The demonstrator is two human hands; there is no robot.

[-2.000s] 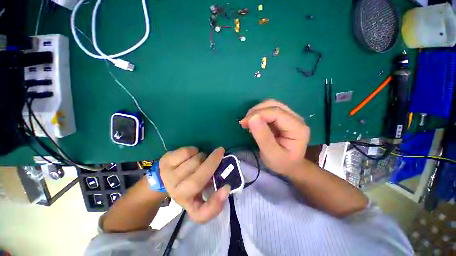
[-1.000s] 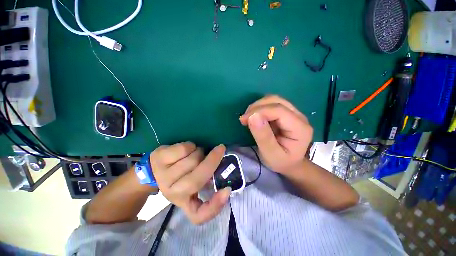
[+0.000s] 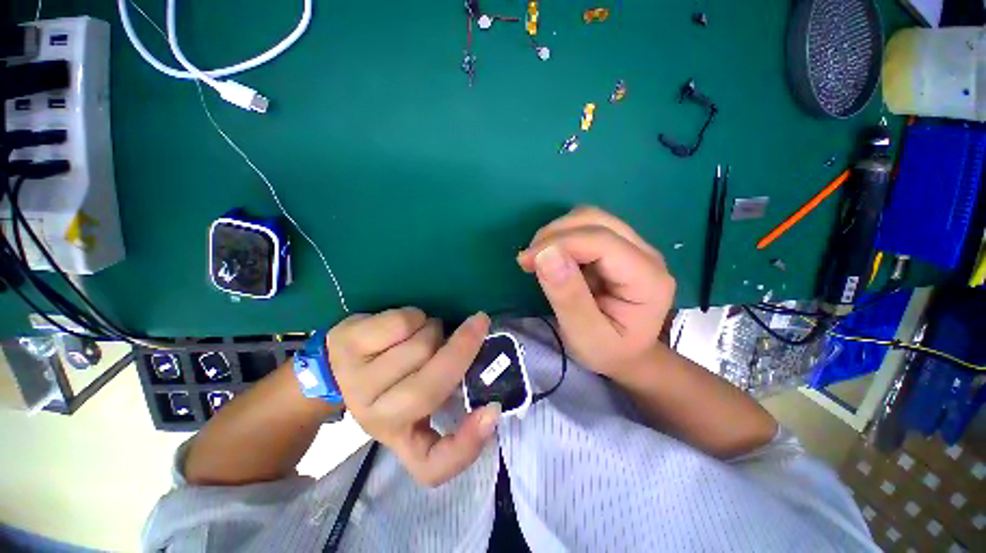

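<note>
A smartwatch (image 3: 500, 373) with a dark face, a small white label and a pale rim is held below the bench edge, in front of the shirt. My left hand (image 3: 405, 383) grips it at its left side between thumb and index finger. A thin black cable loops at its right side. My right hand (image 3: 605, 286) is raised over the mat's front edge, fingers curled, thumb and index tips together. Whether something tiny is between those tips cannot be told. A second smartwatch (image 3: 248, 257) lies on the mat at left.
Green mat (image 3: 400, 162) with small gold flex parts (image 3: 587, 116), a black bracket (image 3: 697, 124), tweezers (image 3: 715, 238), an orange stick (image 3: 802, 208) and a round dark dish (image 3: 835, 56). White cable (image 3: 243, 95) and power strip (image 3: 65, 140) at left; black parts tray (image 3: 189, 383) below; blue bin (image 3: 930, 194) at right.
The view has shifted, so the bench things appear further up and the left ones further left than in the first frame. Both hands keep nearly the same pose; the watch stays in my left hand.
</note>
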